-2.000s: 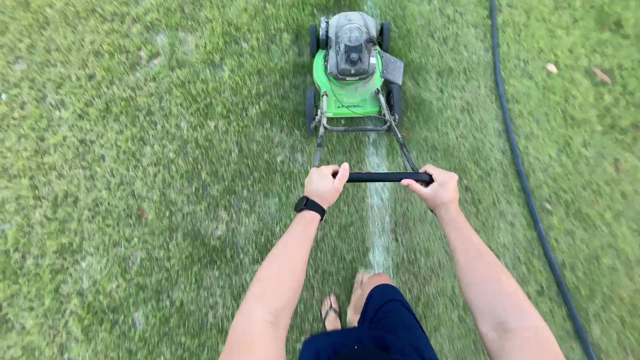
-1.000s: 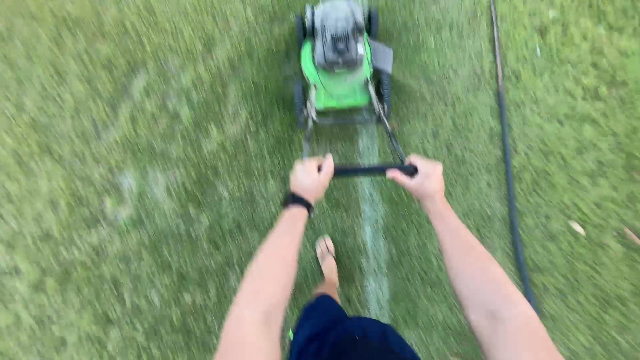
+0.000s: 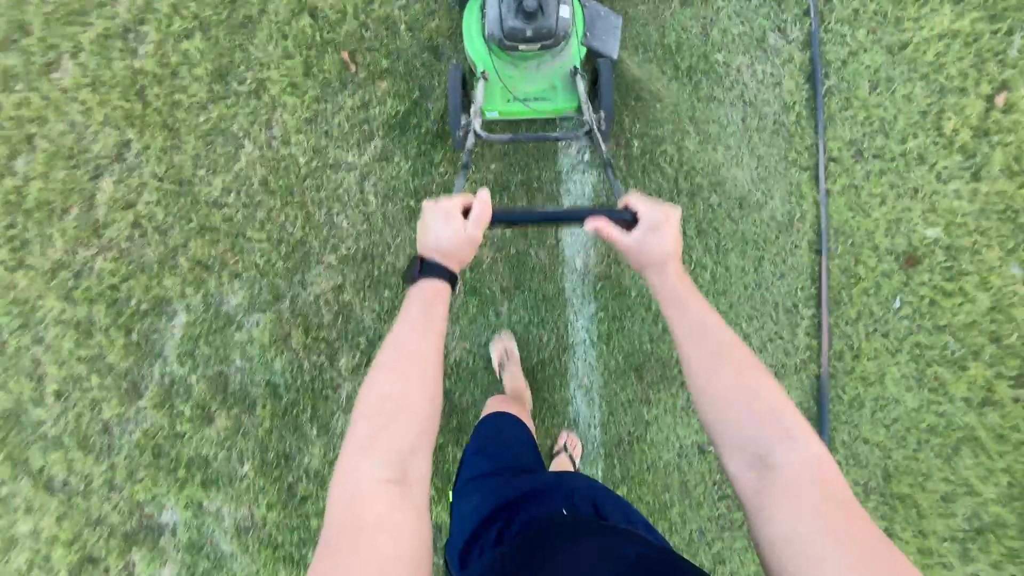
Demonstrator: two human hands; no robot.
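A green walk-behind lawn mower with a dark engine is at the top centre, its front cut off by the frame edge. Its black handlebar runs crosswise nearer to me. My left hand grips the bar's left end, a black watch on that wrist. Around the right end is my right hand, thumb along the bar. A dark discharge chute sticks out at the mower's right side.
A dark hose lies lengthwise on the grass to the right. A pale line runs over the lawn under the mower and between my arms. My feet in flip-flops are below the bar; a few dry leaves lie about.
My feet have changed position in stride. Both hands have stayed on the handlebar. The mower's front, seen whole two seconds ago, is now out of view at the top.
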